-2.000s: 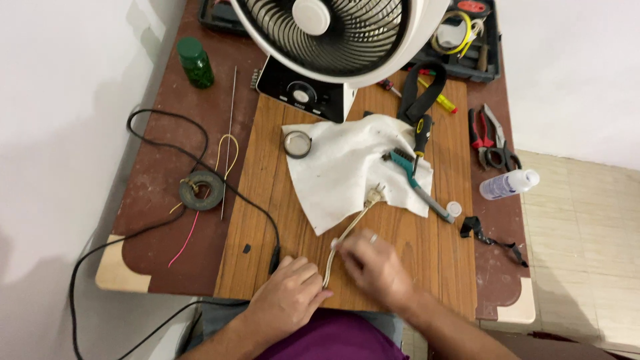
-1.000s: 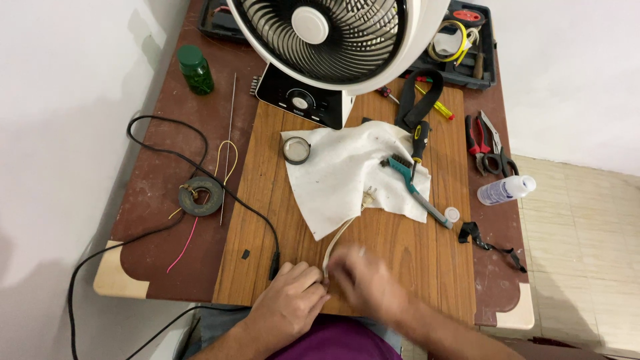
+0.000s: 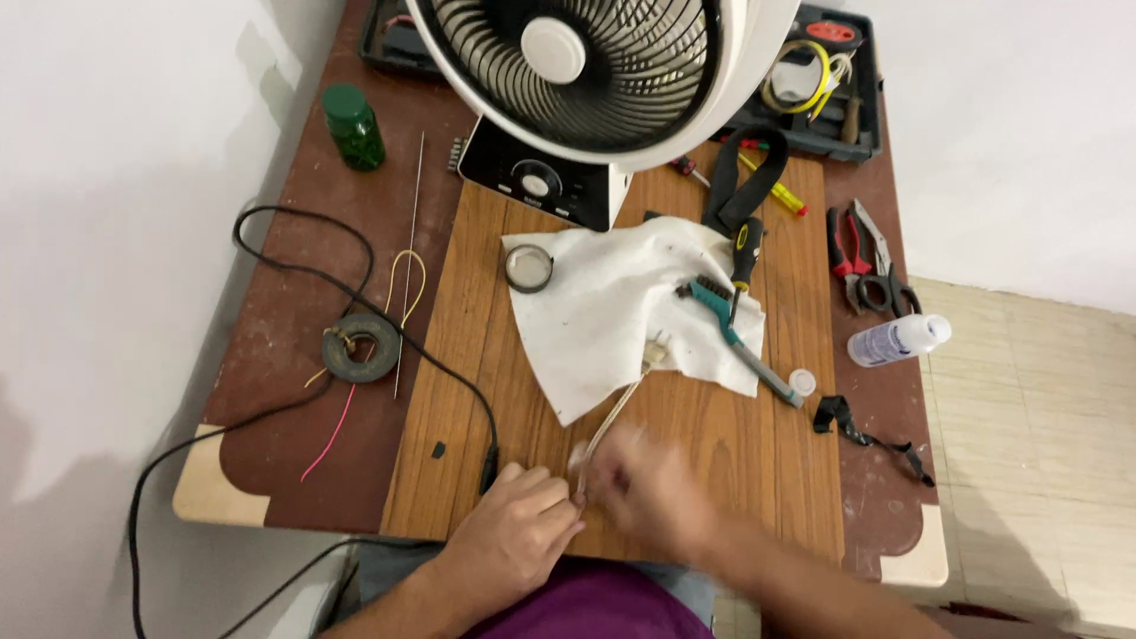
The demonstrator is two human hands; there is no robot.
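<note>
My left hand [image 3: 519, 532] rests at the near edge of the wooden board, closed on the lower end of a pale power cord [image 3: 610, 419]. My right hand [image 3: 648, 493] is motion-blurred just right of that cord; its fingers and any hold are unclear. The cord runs up to a two-pin plug [image 3: 655, 352] on a white cloth [image 3: 581, 311]. A roll of tape [image 3: 529, 268] and a teal-handled brush [image 3: 737, 342] also lie on the cloth. A black cable's end [image 3: 489, 469] lies left of my left hand.
A white fan [image 3: 612, 151] stands at the back. Left are a green bottle [image 3: 353, 129] and a dark ring-shaped coil [image 3: 360, 347]. Right are red-handled pliers [image 3: 848, 253], scissors [image 3: 877, 266], a white bottle [image 3: 898, 340], a black strip [image 3: 865, 432] and a screwdriver [image 3: 747, 253]; behind them, a tool tray [image 3: 799, 138].
My right hand has shifted about beside the cord and is blurred in each frame. My left hand stays at the board's near edge.
</note>
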